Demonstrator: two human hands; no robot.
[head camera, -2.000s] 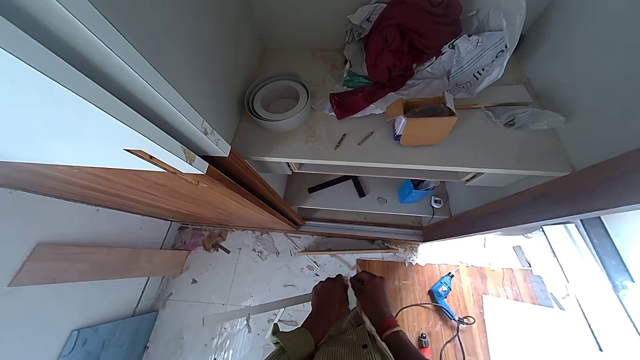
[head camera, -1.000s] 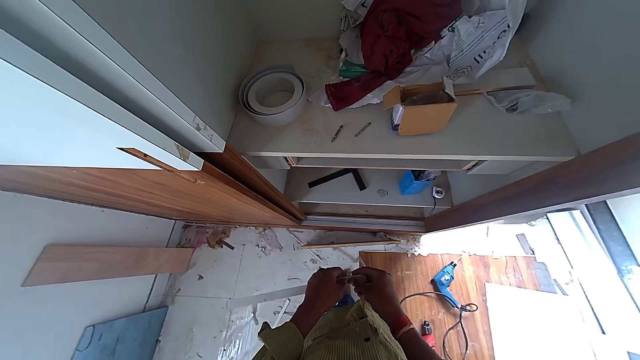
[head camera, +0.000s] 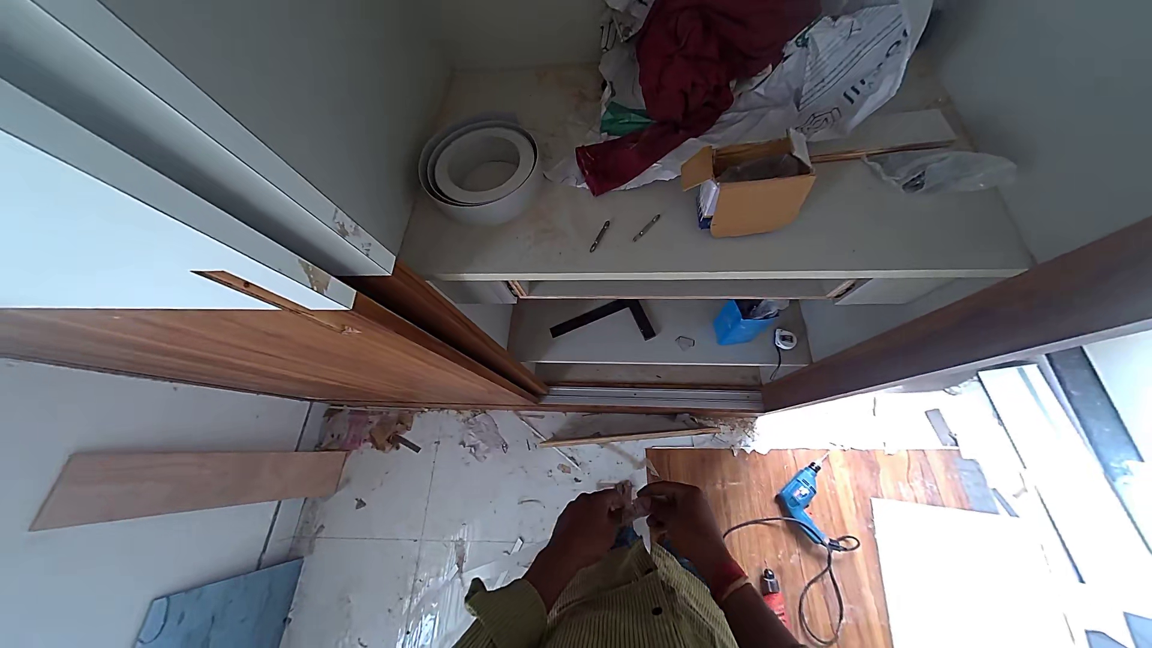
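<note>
My left hand (head camera: 587, 524) and my right hand (head camera: 681, 520) meet in front of my body, low in the middle of the view. Between the fingers of both is a small, pale, crumpled thing (head camera: 637, 507), too small to name. A blue corded power drill (head camera: 799, 495) lies on a wood-grain board to the right of my right hand, its cable (head camera: 832, 576) looping below it. Nearer to me, a red and black tool (head camera: 772, 594) is partly hidden by my right forearm.
Ahead stands a wardrobe shelf (head camera: 558, 256) with edge-band rolls (head camera: 481, 171), a cardboard box (head camera: 760, 202), two drill bits (head camera: 646, 227) and maroon cloth (head camera: 702, 81). Below lie a black angle piece (head camera: 607, 317) and a blue container (head camera: 740, 326). Wood strips (head camera: 630, 437) and scraps litter the floor.
Two seconds ago a long pale strip stretched left from my hands; at this moment it is not seen there. My hands stay close together in front of me.
</note>
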